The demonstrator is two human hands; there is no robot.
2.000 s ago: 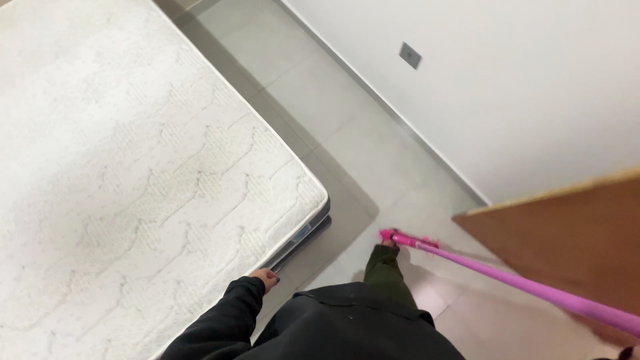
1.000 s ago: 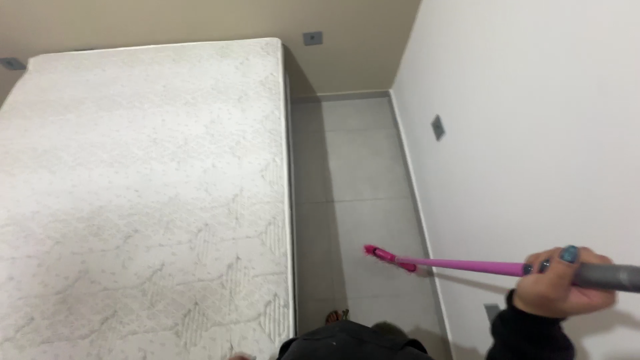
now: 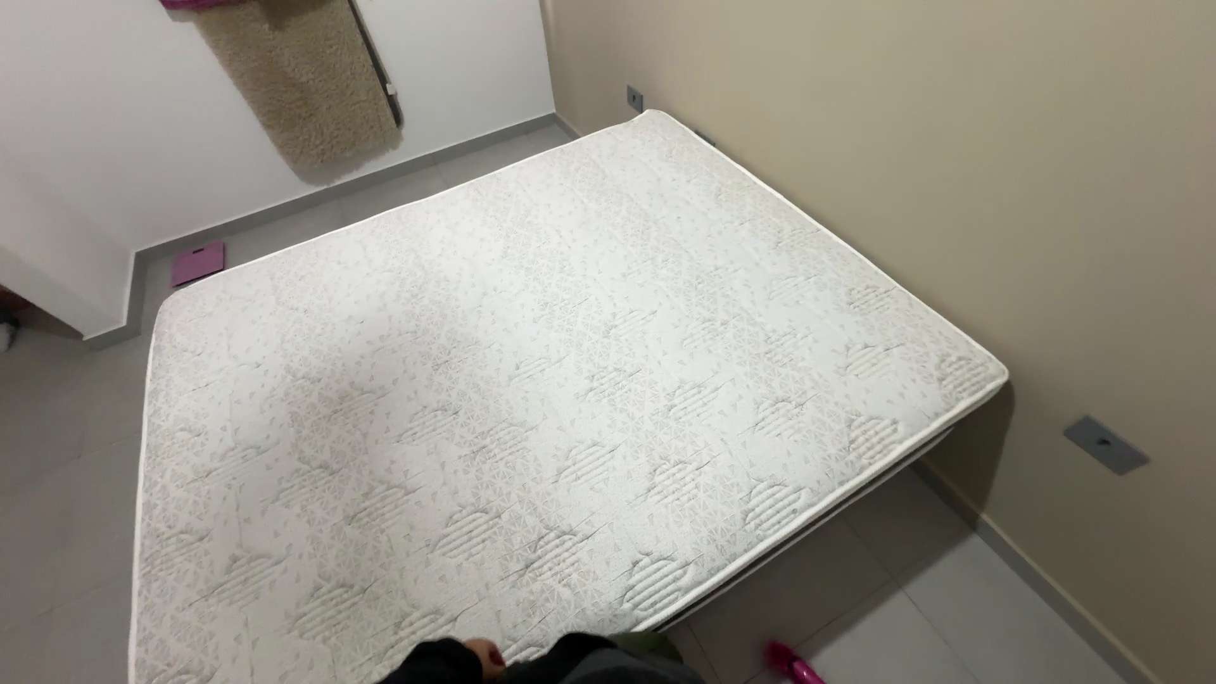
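A white quilted mattress fills the middle of the view. At its near edge, my left hand shows only in small part beside a dark sleeve, close to or on the mattress; its fingers cannot be made out. The pink head of a broom or similar floor tool is at the bottom edge, over the grey floor tiles to the right of the mattress. My right hand is out of view, so its hold on the handle is hidden.
A beige wall with a grey outlet plate runs along the right. A shaggy beige rug hangs at the white wall behind. A flat purple object, perhaps a dustpan, is on the floor beyond the mattress's far left corner.
The view has swung left across the mattress. My right hand, seen gripping the pink tool's grey handle grip a second ago, has left the view.
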